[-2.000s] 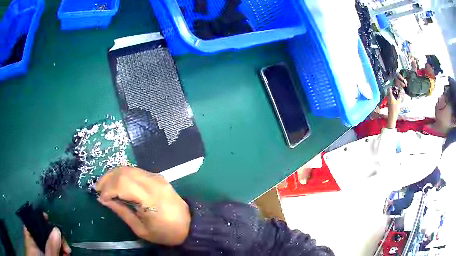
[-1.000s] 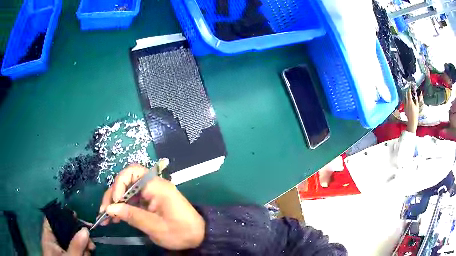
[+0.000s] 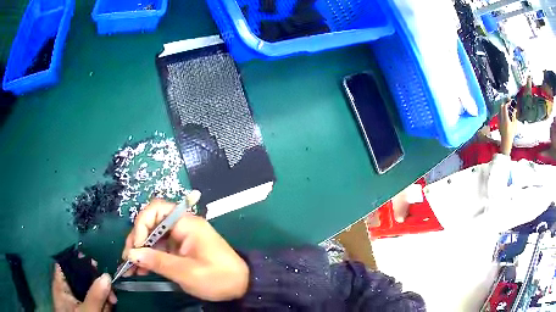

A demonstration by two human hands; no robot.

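My right hand (image 3: 189,256) holds slim silver tweezers (image 3: 160,230) like a pen, their tips pointing down left at the black bundle. My left hand (image 3: 91,298), cut off by the bottom edge, holds the black bundle (image 3: 77,268) upright between thumb and fingers. The tweezer tips are beside the left thumb at the bundle's side; whether they grip a piece cannot be seen. A heap of tiny white pieces (image 3: 149,170) and a touching heap of tiny black pieces (image 3: 91,206) lie beyond the hands. A flat blade (image 3: 146,286) lies partly under my right hand.
A black sheet of small parts (image 3: 210,109) lies right of the heaps. A smartphone (image 3: 374,122), small blue bins (image 3: 55,73), a large blue basket (image 3: 305,47) and a second basket (image 3: 420,116) stand around. A black strip (image 3: 20,283) lies at left. People sit at right beyond the bench edge.
My right hand has moved from the white heap down left to the bundle, and the tweezers now show clearly. Since one second ago the hands have barely moved; the view has shifted slightly.
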